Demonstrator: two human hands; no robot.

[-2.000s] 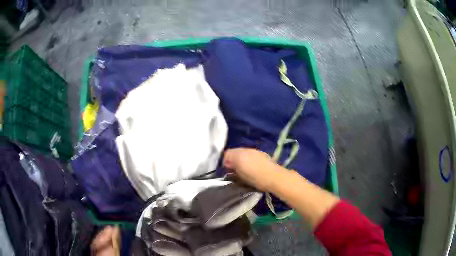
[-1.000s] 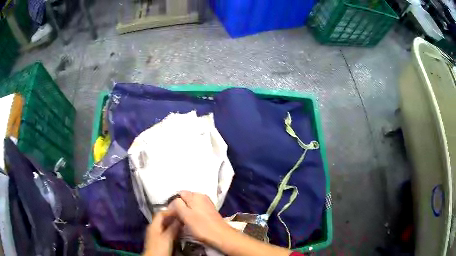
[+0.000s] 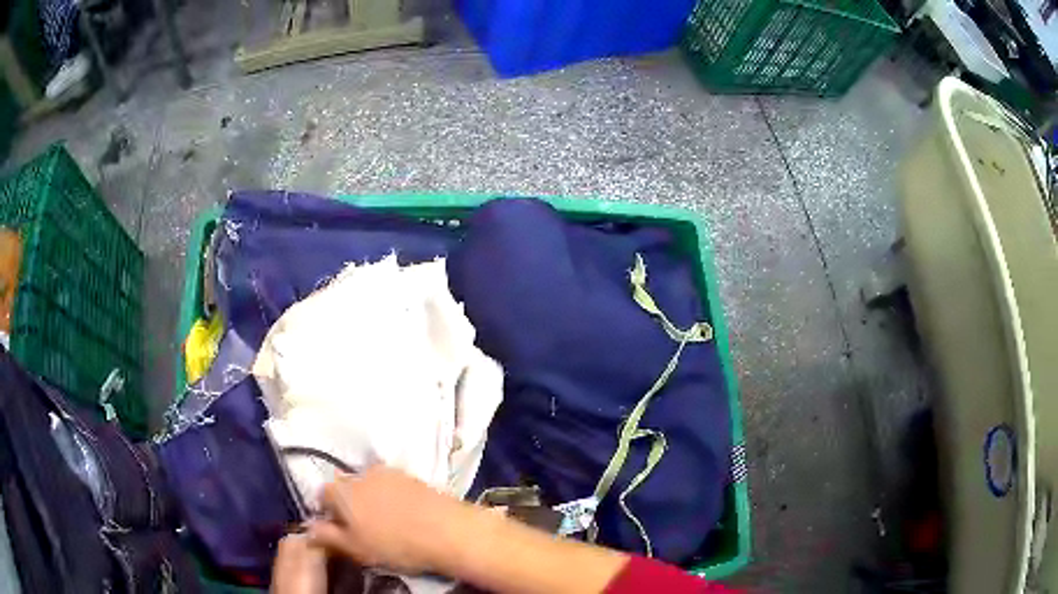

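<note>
A bundle of off-white fabric [image 3: 371,360] lies on dark blue fabric pieces [image 3: 580,348] in a green plastic crate [image 3: 464,207]. A thin dark tie strip [image 3: 304,453] runs across its lower left part. My right hand [image 3: 377,511], in a red sleeve, reaches in from the lower right with its fingers on the strip at the bundle's lower edge. My left hand [image 3: 299,564] is partly cut off by the bottom edge, its fingertips meeting the right fingers. Brown-edged fabric shows partly behind my right forearm.
A pale green ribbon [image 3: 638,406] lies on the blue fabric. Another green crate [image 3: 70,267] and dark fabric [image 3: 81,487] are at the left. A blue container [image 3: 569,29] and a green crate [image 3: 789,46] stand at the back. A cream curved panel [image 3: 975,337] rises at the right.
The right hand came off the bundle's right side and both hands met at its lower edge, then shifted left and down. The brown-edged fabric is now mostly out of sight. The view tilted up.
</note>
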